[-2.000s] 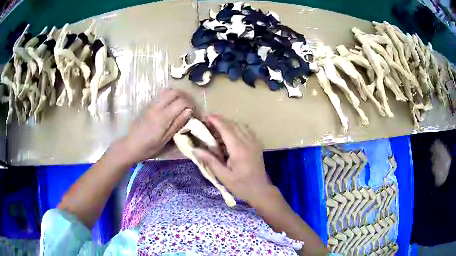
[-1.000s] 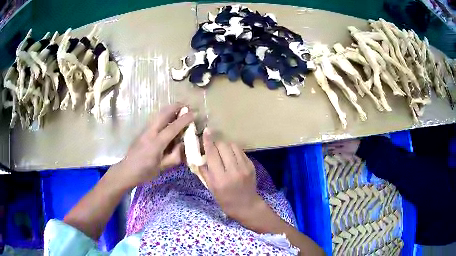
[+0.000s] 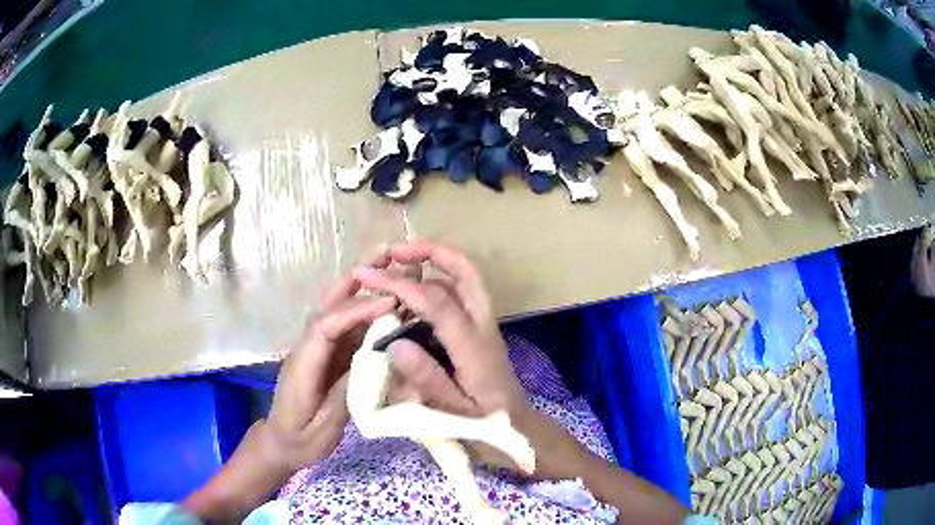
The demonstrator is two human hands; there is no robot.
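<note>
A beige leg pair is held above the lap at the table's near edge, its bent legs and feet pointing down and right. A black hip piece shows at its hips, partly hidden by the fingers. My left hand holds the leg pair from the left, fingers around the top. My right hand grips it from the right, with fingers over the hips. The waist end is hidden between the hands. Black and beige hip pieces lie heaped at the table's centre.
Bare leg pairs are heaped on the right, and fitted leg pairs with black hips on the left, on tan cardboard. A blue tray with rows of bent legs is below right. Another person's hand shows at the right edge.
The leg pair has turned so its feet point down and right, and black now shows at its hips. My hands have come together around its top. The other person's arm has left the blue tray.
</note>
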